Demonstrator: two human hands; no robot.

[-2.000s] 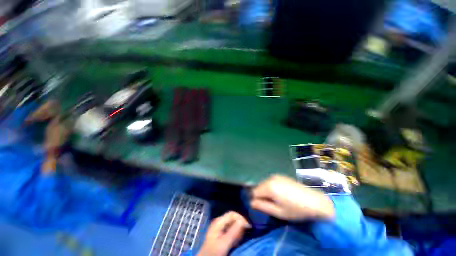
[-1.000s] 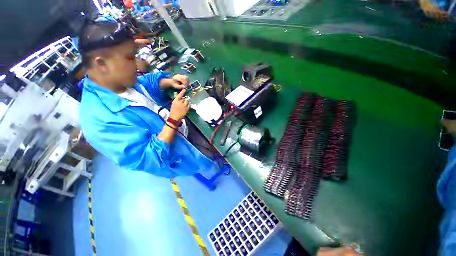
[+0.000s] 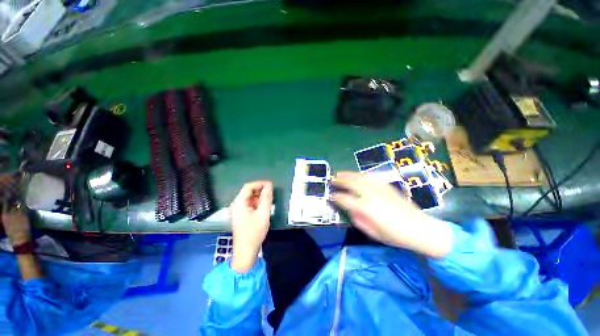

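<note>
A white holder strip (image 3: 302,197) with small dark screens lies on the green bench in front of me, near the front edge. My right hand (image 3: 388,213) is at its right side, with blurred fingertips over or beside the strip's edge; whether they grip it is unclear. My left hand (image 3: 249,213) is left of the strip, apart from it, with fingers curled and fingertips close together; whether they pinch something small is not visible. Waiting display strips (image 3: 375,157) with orange tails lie overlapping to the right, partly behind my right hand.
Dark red-flecked component stacks (image 3: 174,141) lie left. A black pouch-like object (image 3: 370,102), clear round tub (image 3: 431,121) and soldering station (image 3: 503,121) on a tan board (image 3: 470,163) stand back and right. A neighbour's hand (image 3: 14,213) is far left. A white tray (image 3: 223,249) shows below the bench edge.
The view has swung back from the neighbour at left to the bench in front. Both my hands are now above the bench front, and the white strip lies between them.
</note>
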